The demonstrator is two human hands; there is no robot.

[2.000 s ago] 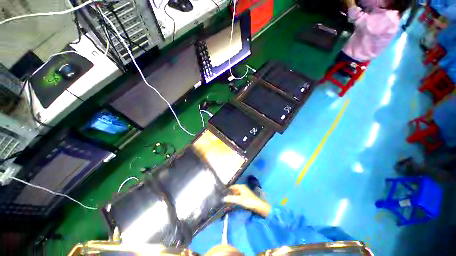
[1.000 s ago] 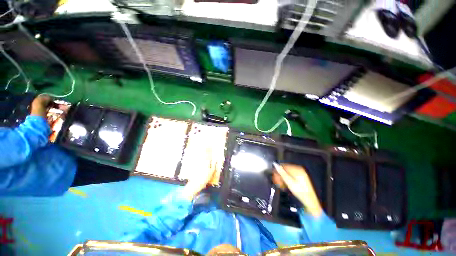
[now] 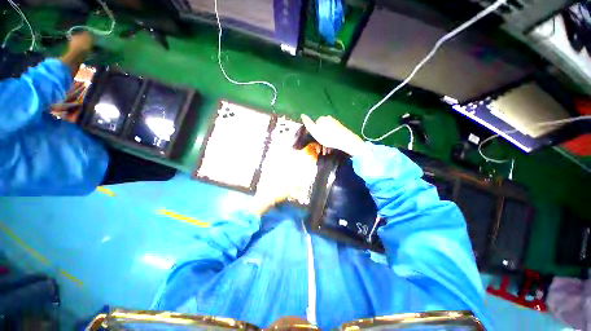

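Two tablets lie back up in a two-slot tray, their backs glaring white: the left tablet and the right tablet. My right hand grips a small dark object, possibly a barcode scanner, over the upper end of the right tablet. An orange patch shows below it. My left hand is at that tablet's lower end, washed out by glare; its fingers are not clear. A face-up black tablet lies just to the right, partly under my right sleeve.
Another tray with two black tablets is at the left. A worker's hand and blue sleeve are at far left. More trays lie to the right. White cables hang over the green mat below monitors. A red stool is lower right.
My right hand has moved left from the face-up black tablet to the upper end of the white-glaring one. My left hand is still at its lower end. The view has turned.
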